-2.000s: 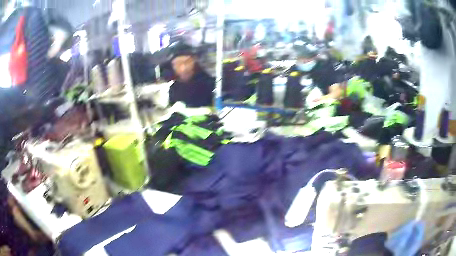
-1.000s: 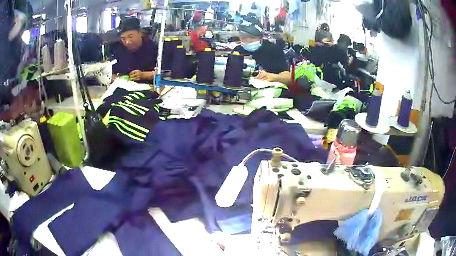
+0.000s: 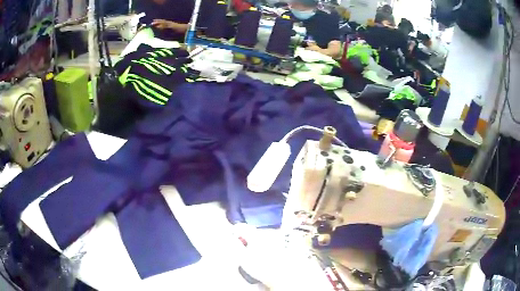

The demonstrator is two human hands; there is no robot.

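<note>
The cream sewing machine stands at the right, with its needle area washed out by glare. Flat navy cut pieces lie on the white table at the left and centre. A large crumpled navy fabric pile lies behind them. The white sewing lamp hangs on its bent neck left of the machine head. Thread snips seem to lie on the machine bed, partly lost in glare. Neither of my hands is in the picture.
A light blue tassel hangs on the machine arm. A pink flask and purple thread cones stand behind it. Black garments with neon-green stripes lie beyond the pile. A lime box stands left. Other people sit across.
The view has steadied, swung right and tilted down. The other workers sit higher in the picture, and more of the table front and machine bed shows.
</note>
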